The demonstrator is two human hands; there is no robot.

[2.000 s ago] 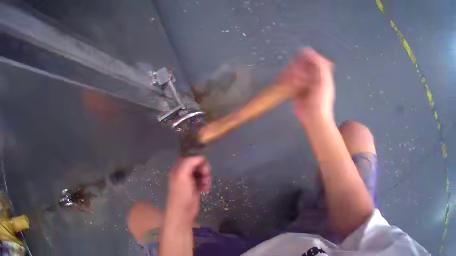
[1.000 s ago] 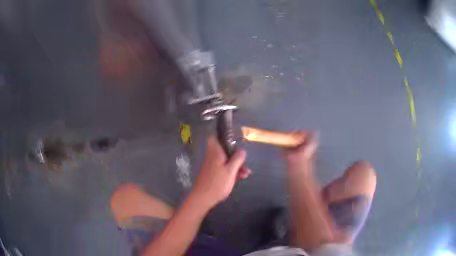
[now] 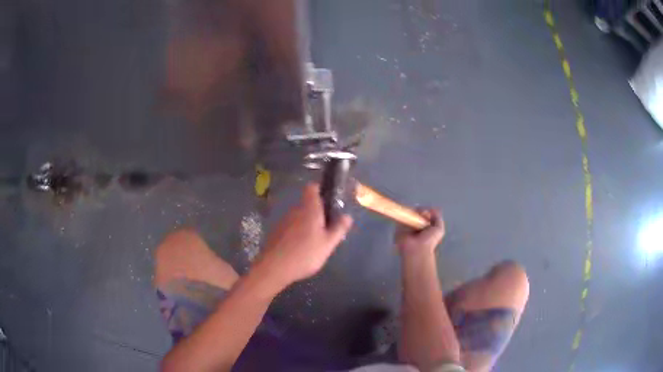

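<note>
A hammer lies across the middle, its wooden handle (image 3: 389, 205) running right from a dark metal head (image 3: 336, 182). The head's upper end meets a small shiny handwheel (image 3: 331, 157), touching or very close. The handwheel sits on a metal screw fitting (image 3: 318, 109) at the end of the steel machine body (image 3: 240, 65). My left hand (image 3: 309, 236) is closed around the lower end of the dark head, its fingers partly hidden. My right hand (image 3: 423, 231) grips the far end of the handle.
The grey floor (image 3: 494, 145) has a yellow line (image 3: 579, 123) on the right. A stained patch with a shiny metal part (image 3: 45, 176) is at the left. My bent knees flank my arms. A white bulky thing and a rack are at the upper right.
My right hand has come down from its raised, blurred position, and the handle now slopes down to the right. My left hand has moved up and right. The view has turned and shifted.
</note>
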